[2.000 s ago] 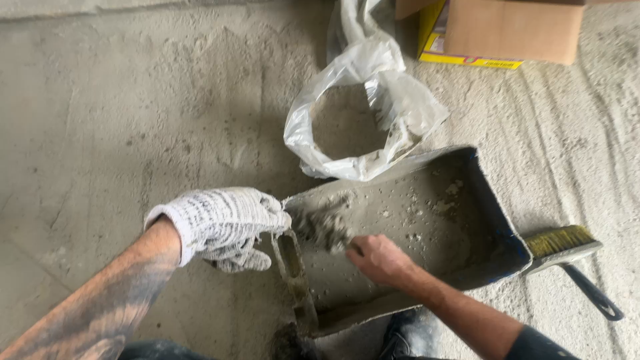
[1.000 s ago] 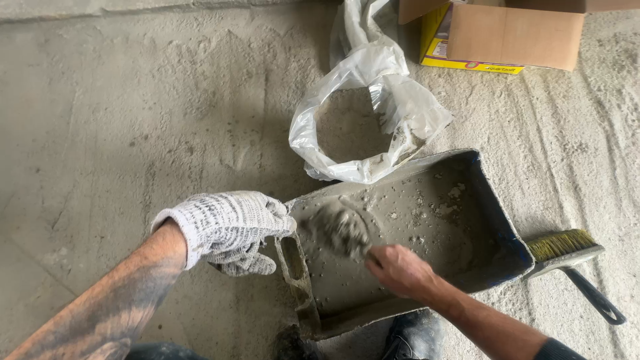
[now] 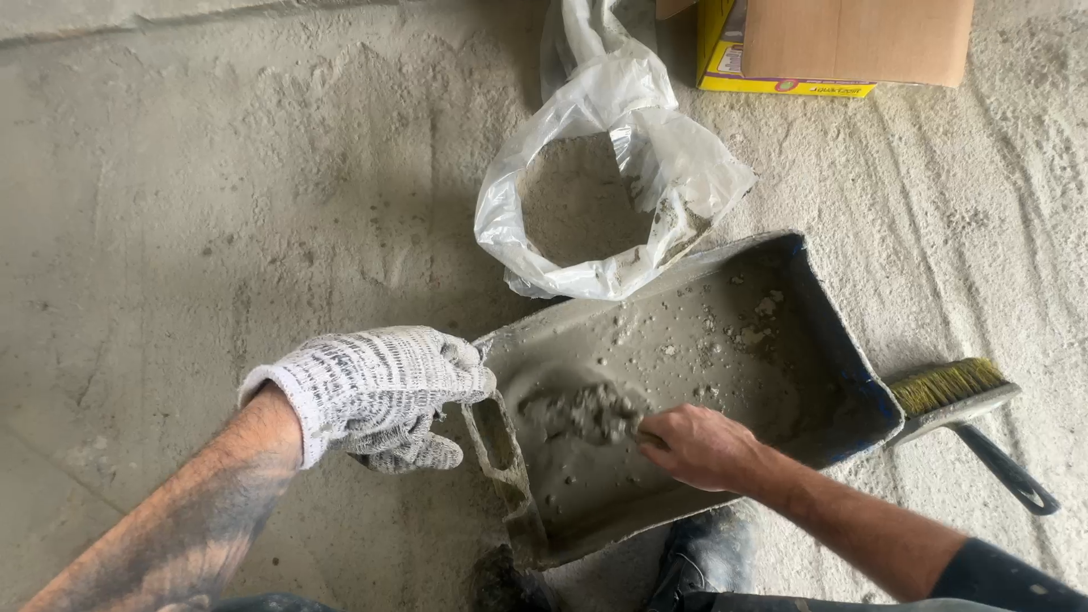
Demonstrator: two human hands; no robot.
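Note:
A rectangular mixing tub (image 3: 510,535) holds wet grey mortar (image 3: 722,374) with lumps in it. My left hand (image 3: 391,391), in a white and grey knitted glove, rests its fingertips at the tub's left corner, beside the slotted handle; whether it grips the rim is unclear. Bare, my right hand (image 3: 701,446) is closed over the tub on the handle end of a tool. The tool's head is hidden under a lumpy heap of mortar (image 3: 595,412) to the left of that hand.
An opened clear plastic bag (image 3: 544,272) of grey powder touches the tub's far side. Behind it, at the right, stands an open cardboard box (image 3: 850,42) with yellow edging. A yellow-bristled brush (image 3: 948,387) lies at the tub's right end. My shoes (image 3: 710,544) are close to the near side.
The tool's mortar-covered head, raised in a heap one second ago, is now lower in the mortar, and my right hand has moved with it. My left hand stays at the tub's corner.

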